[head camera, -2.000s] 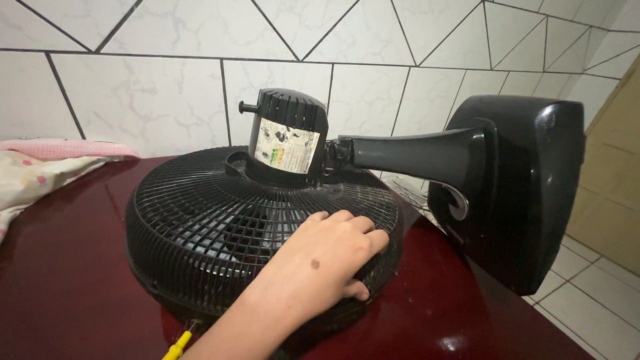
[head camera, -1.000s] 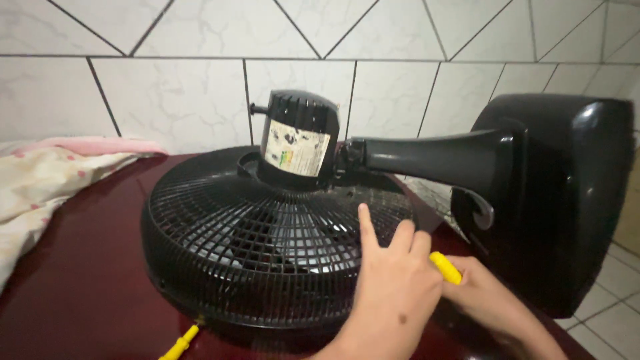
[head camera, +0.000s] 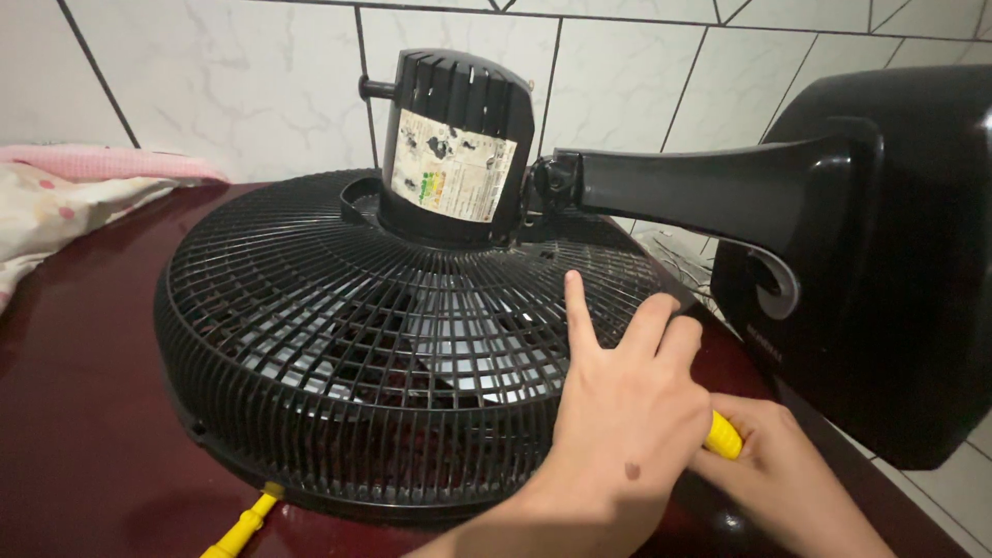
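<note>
A black electric fan lies face down, its round plastic grille (head camera: 364, 349) on a dark red tabletop and its motor housing (head camera: 465, 101) pointing up. My left hand (head camera: 628, 387) rests on the right side of the grille, fingers spread, the index finger stretched over the bars. Just right of it, my right hand (head camera: 767, 457) grips a yellow handle (head camera: 723, 435) near the grille's rim; the tool's far end is hidden behind my left hand. Another yellow-handled tool (head camera: 244, 527) touches the rim at the lower left. Pale blades (head camera: 480, 341) show through the bars.
The fan's stand neck (head camera: 682, 186) reaches right to its large black base (head camera: 883, 271), which overhangs the table edge. A pink and a spotted cloth (head camera: 77, 194) lie at the left on the dark red table (head camera: 77, 403). A tiled wall (head camera: 256, 93) stands behind.
My right hand, not visible two seconds ago, has come in at the right with a yellow handle. My left hand's index finger has stretched out from its earlier curled hold on the grille.
</note>
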